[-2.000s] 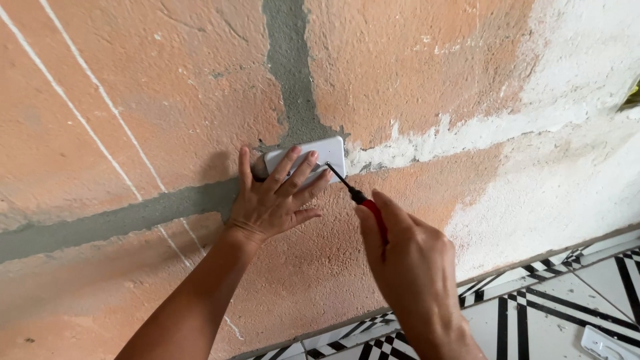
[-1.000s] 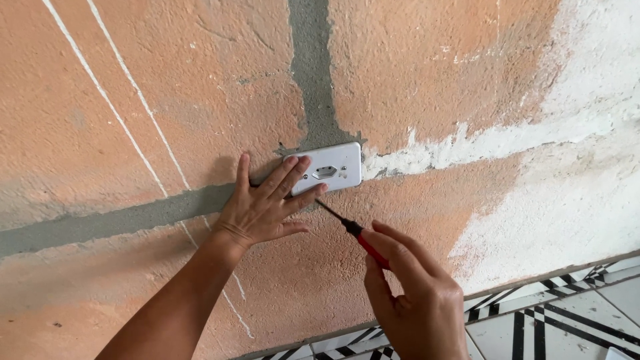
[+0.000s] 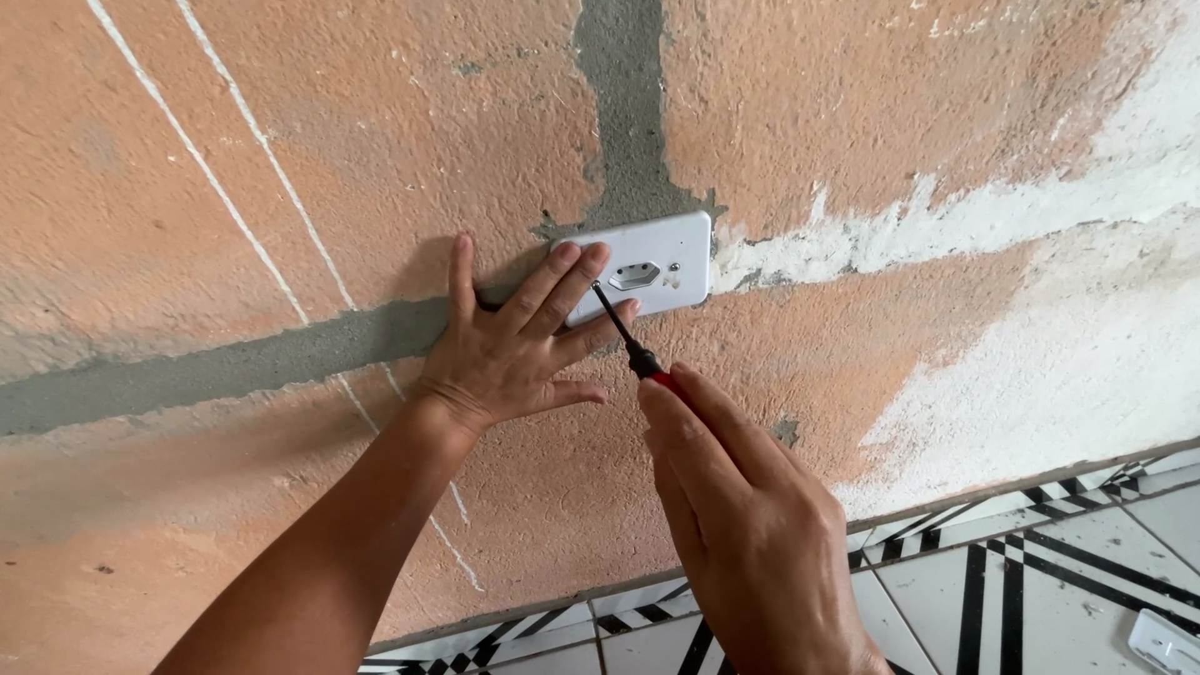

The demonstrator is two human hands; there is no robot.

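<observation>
A white power outlet with its rectangular plate (image 3: 692,239) lies against the wall where grey mortar strips meet. My left hand (image 3: 511,352) is spread, its fingertips pressing on the left part of the plate and its palm near the wall. My right hand (image 3: 741,506) holds a screwdriver (image 3: 618,323) with a red and black handle. The screwdriver's tip meets the plate at a screw left of the socket opening, beside my left fingers. Another screw shows right of the opening.
The rough orange wall (image 3: 422,141) has grey mortar strips (image 3: 234,366), white chalk lines and a white-painted part at the right. Below runs a floor of black and white patterned tiles (image 3: 928,581). A white plastic piece (image 3: 1162,642) lies on the floor at the lower right.
The screwdriver tip was at the screw on the right side of the plate, then below the plate, and now touches the left side. My left hand stays on the plate.
</observation>
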